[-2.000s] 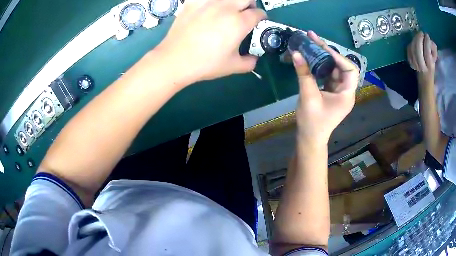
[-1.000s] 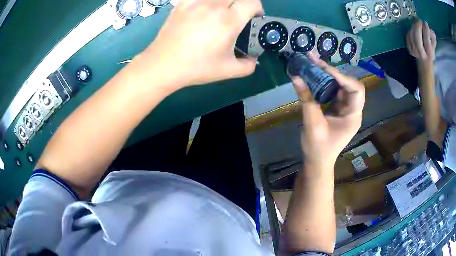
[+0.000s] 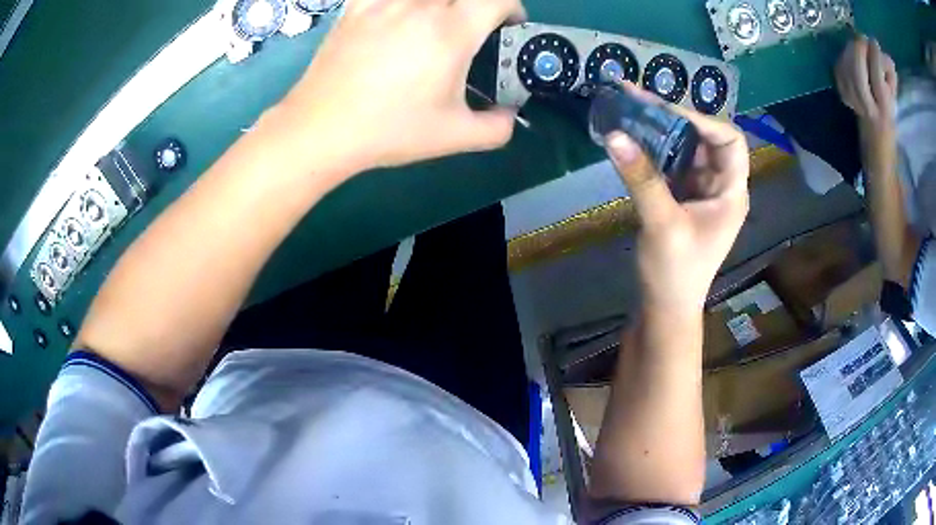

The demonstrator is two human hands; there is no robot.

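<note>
A four-seat metal plate point(image 3: 633, 51) lies on the green bench in front of me, with a black ring insert point(image 3: 547, 65) in each seat. My left hand point(image 3: 426, 77) is at the plate's left end, thumb and fingers curved around a dark thing; a thin silver tip, perhaps tweezers point(image 3: 521, 120), shows by the thumb. Whether this hand grips the plate is hidden. My right hand point(image 3: 690, 190) holds a black cylinder point(image 3: 641, 125), tilted, its narrow end near the plate's lower edge below the left seats.
Another plate point(image 3: 77, 238) and a loose black ring insert point(image 3: 170, 155) lie at the left. Silver cups point(image 3: 257, 14) show at the top. A further plate point(image 3: 777, 23) is at the upper right beside another person's hand point(image 3: 867, 77). Cardboard boxes point(image 3: 657, 410) stand below right.
The black cylinder has come down off the left ring insert, uncovering the ring inserts. The plate and my left hand have shifted slightly left.
</note>
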